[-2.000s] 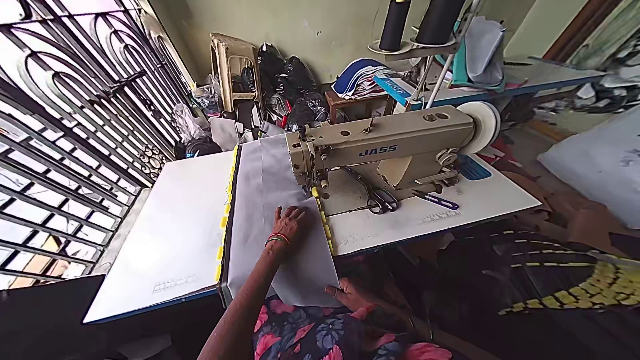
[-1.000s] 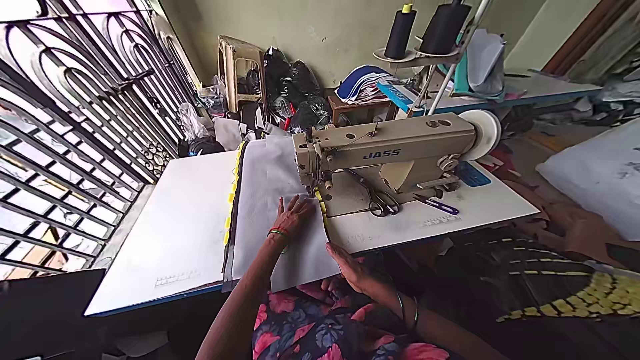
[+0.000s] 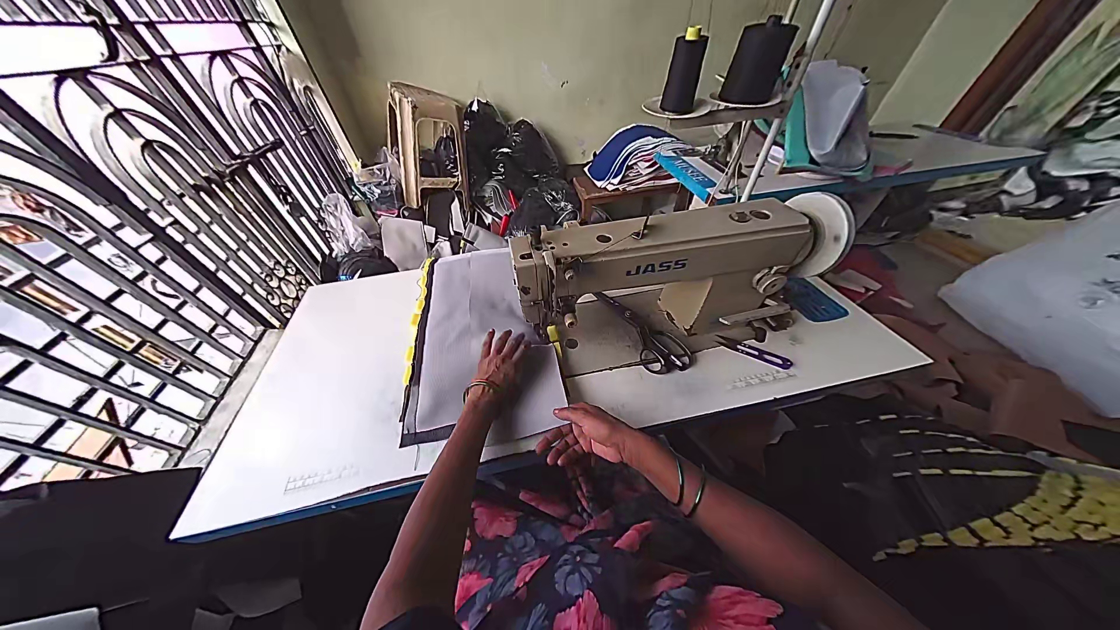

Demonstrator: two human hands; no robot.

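A pale grey fabric panel [image 3: 468,306] with dark layers beneath lies on the white table, its right edge under the head of a JASS sewing machine [image 3: 674,249]. Yellow trim [image 3: 417,324] runs down its left side, and a bit of yellow shows near the needle. My left hand [image 3: 500,363] rests flat on the panel, fingers spread, just left of the needle area. At the panel's lower right corner is my right hand [image 3: 588,433], fingers loosely bent; whether it pinches the edge cannot be told. Black-handled scissors [image 3: 652,341] and purple thread snips [image 3: 754,352] lie on the machine's right side.
Black thread cones [image 3: 757,59] stand on a holder behind the machine. A metal window grille [image 3: 175,192] is at the left. Black plastic bags [image 3: 516,157], a stool frame [image 3: 429,144] and folded cloths [image 3: 634,157] are behind the table. Dark pieces with yellow trim hang at the lower right.
The panel has moved away from me, and its near edge now lies on the table instead of reaching over the front edge. My left hand stays on the panel.
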